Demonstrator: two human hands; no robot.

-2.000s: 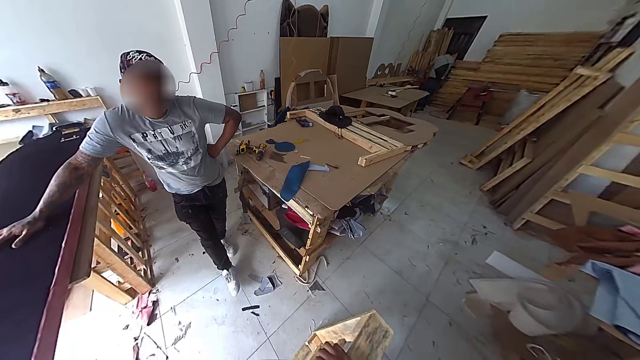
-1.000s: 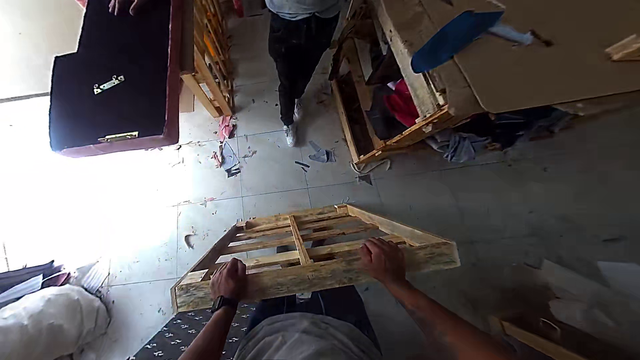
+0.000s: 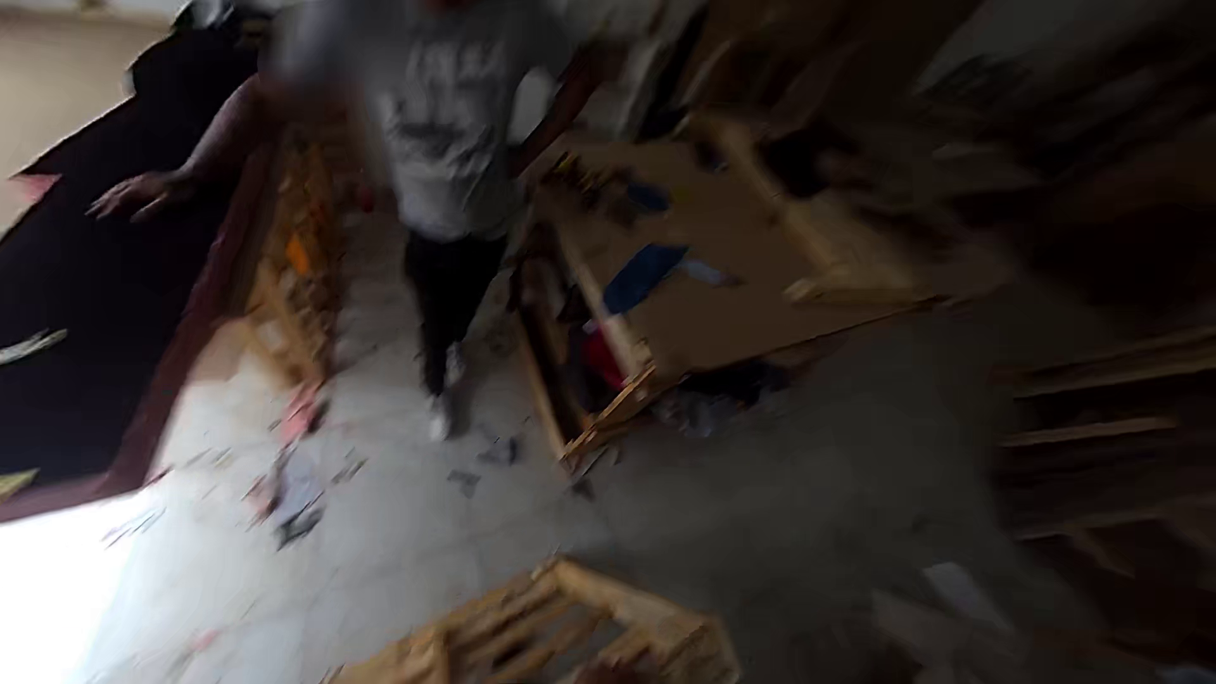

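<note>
A slatted wooden frame of pale, rough timber juts into the bottom of the blurred head view. At the lower edge, only the knuckles of my right hand show, on the frame's near side, with the fingers closed over the wood. The rest of that hand is cut off. My left hand is out of view, and so is the frame's lower left part. The frame's far side points toward the tiled floor between the workbench and the dark upholstered piece.
A person stands ahead, one hand on a dark upholstered piece at left. A workbench bears blue pieces and a wooden frame. Scraps lie on the floor. Stacked timber is at right.
The view has swung up a lot since one second ago, when both my hands gripped the frame. My left hand has left the view and the standing person's torso has come in.
</note>
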